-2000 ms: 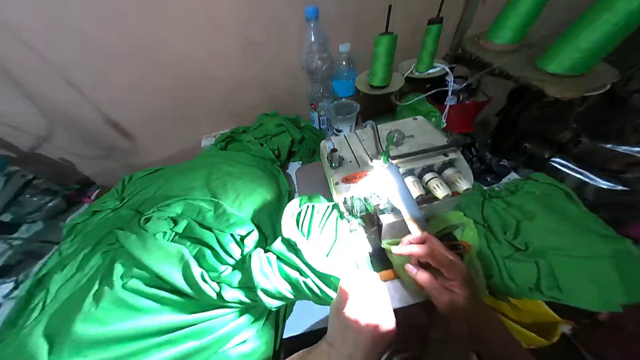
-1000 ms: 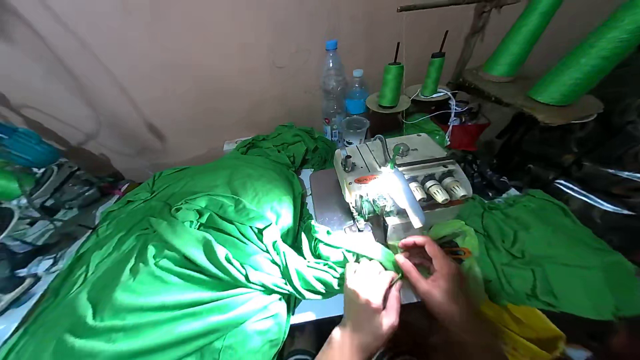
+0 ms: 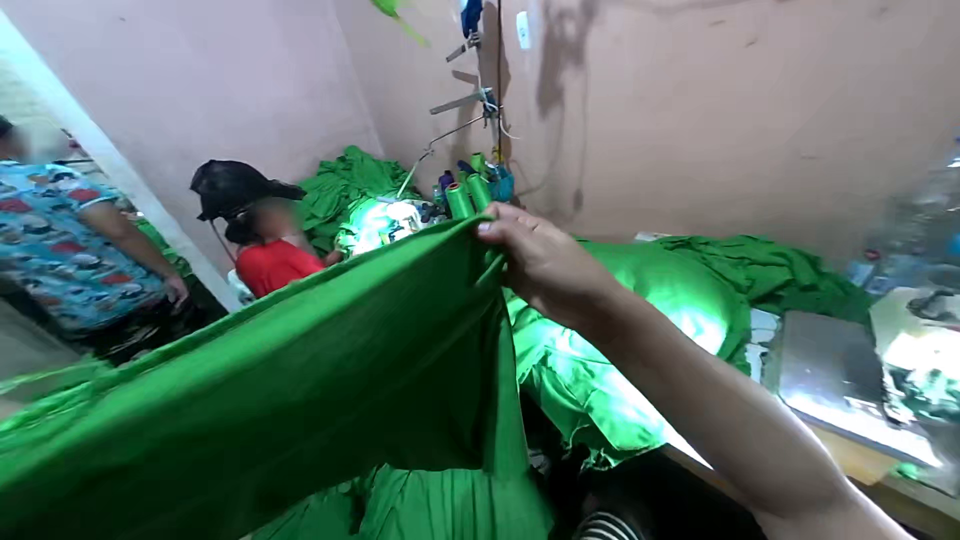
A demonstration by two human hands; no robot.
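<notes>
In the head view my right hand pinches the top corner of a green cloth between thumb and fingers. The cloth is held up and stretches down to the left edge of the view, with a seam along its upper border. My left hand is out of view. Behind my right wrist, more green fabric lies heaped on the table. At the right edge a sewing machine shows partly under a bright light, beside its grey metal plate. Further green fabric hangs low, below the raised cloth.
A person in a red top sits at another lit machine at back left, near green thread spools. Another person in a patterned shirt stands at far left. Plastic bottles stand at the right edge by the wall.
The view has swung far to the left. Both hands were together on green fabric at the sewing machine; now my right hand holds cloth up away from it, and my left hand is out of view.
</notes>
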